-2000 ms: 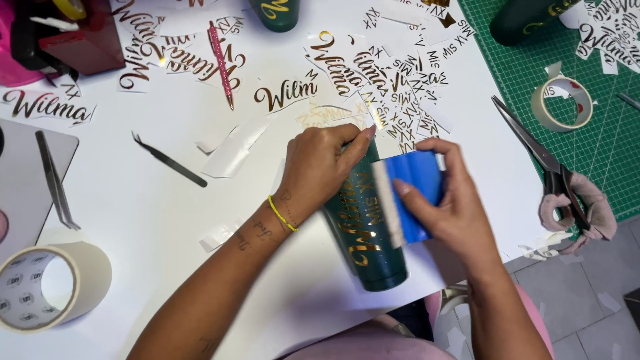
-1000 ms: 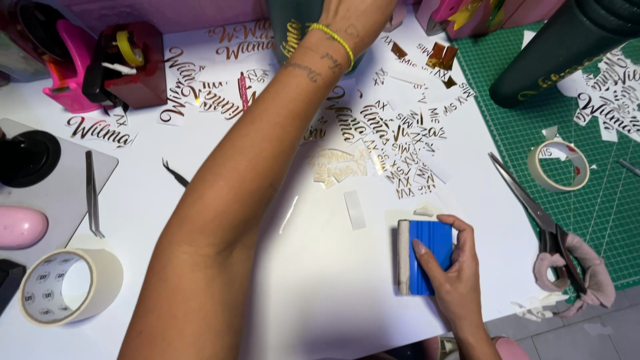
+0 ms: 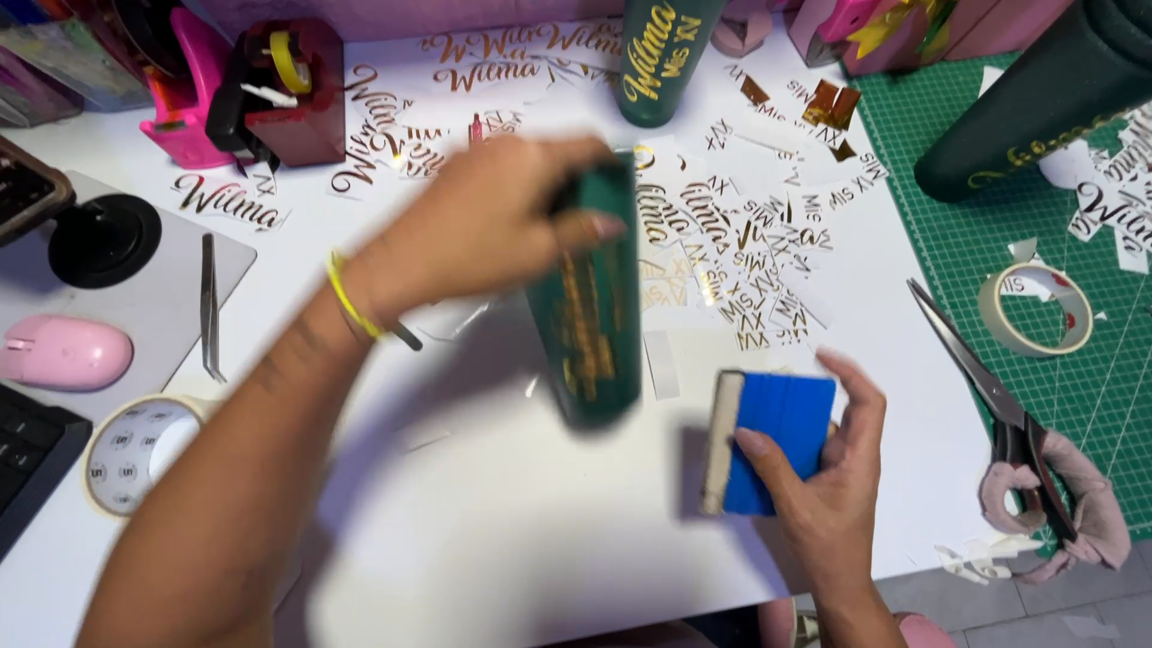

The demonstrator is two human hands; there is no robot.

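My left hand [image 3: 504, 216] grips the upper end of a dark green tumbler [image 3: 594, 351] with gold lettering; both are blurred, and the tumbler is tilted over the white table. In my right hand [image 3: 823, 459] is a blue squeegee [image 3: 783, 441] with a pale felt edge, my thumb lying on its face. Beyond my left hand another green tumbler [image 3: 661, 72] with gold lettering stands at the back. Lettering decals [image 3: 756, 270] in gold and brown on white backing lie scattered beside the held tumbler. A thin pale strip [image 3: 661, 364] rests between tumbler and squeegee.
Scissors [image 3: 1008, 414] with wrapped handles and a masking tape roll [image 3: 1035, 309] lie right, by a green cutting mat [image 3: 945, 117] bearing another tumbler [image 3: 1035, 117]. At left are tweezers [image 3: 210, 306], a wide tape roll [image 3: 144, 454], a pink mouse [image 3: 67, 351] and a tape dispenser [image 3: 301, 99].
My left hand has come back from the far side of the table, now with a green tumbler in its grip. My right hand still holds the squeegee, away from the tumbler it touched two seconds ago.
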